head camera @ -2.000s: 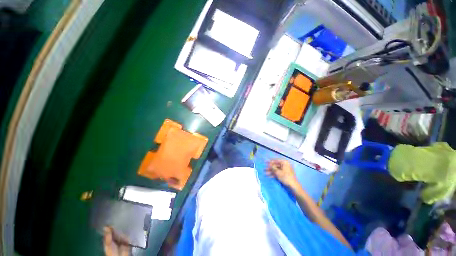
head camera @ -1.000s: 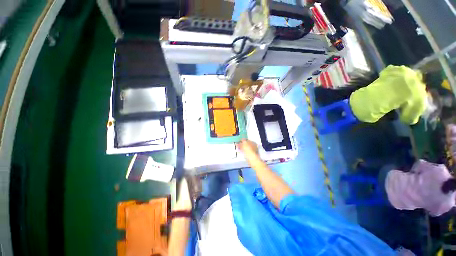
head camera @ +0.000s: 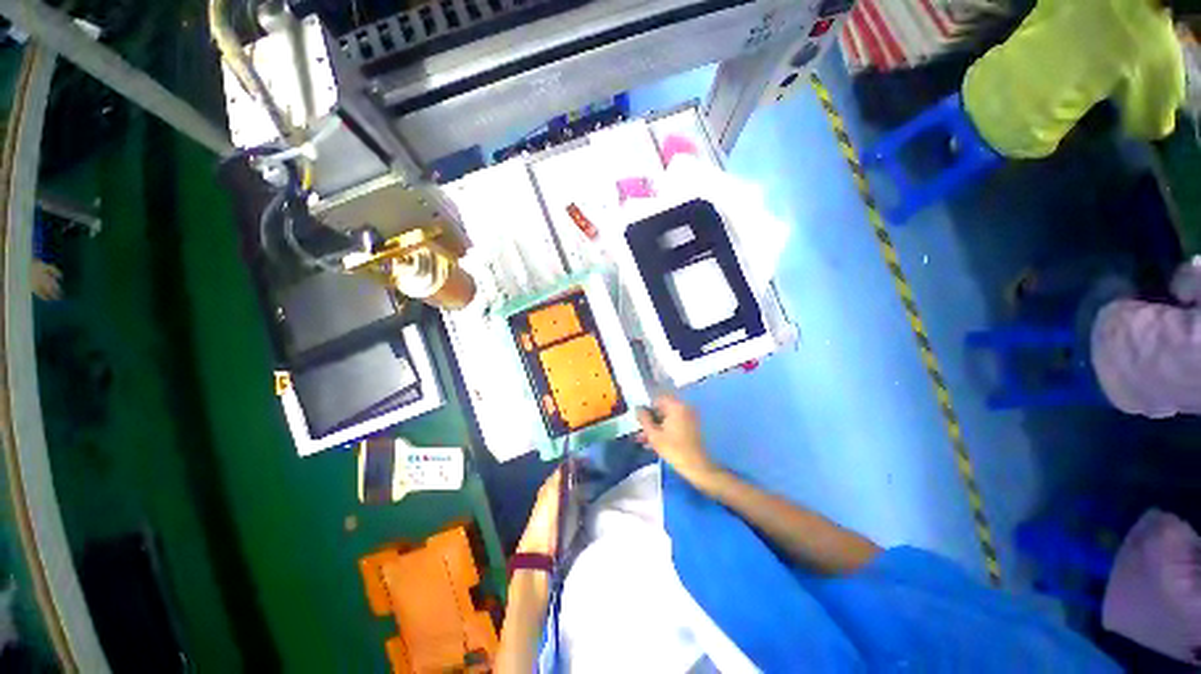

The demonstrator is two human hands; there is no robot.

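The orange nest plate [head camera: 576,379] lies on its green base on the white machine bed, with a thin black frame [head camera: 537,382] around its orange face. My right hand [head camera: 676,437] is at the base's near right corner, fingers curled; what it touches is too small to tell. My left hand [head camera: 548,507], with a dark red wristband, is just below the base's near edge, seen edge-on; its fingers are unclear. The brass-coloured dispensing head [head camera: 428,274] is at the far left of the nest.
Black frames [head camera: 694,279] lie on white sheets to the right. Black trays [head camera: 353,385] sit on a white-edged board at left. A white-yellow device [head camera: 412,470] and an orange jig [head camera: 432,599] lie on the green bench. People sit at right; the gantry beam [head camera: 553,59] spans the back.
The dispensing head has moved left, from the nest's right side to its left. My left hand has come from the bench side to the nest's near edge. My right hand stays near the base's corner.
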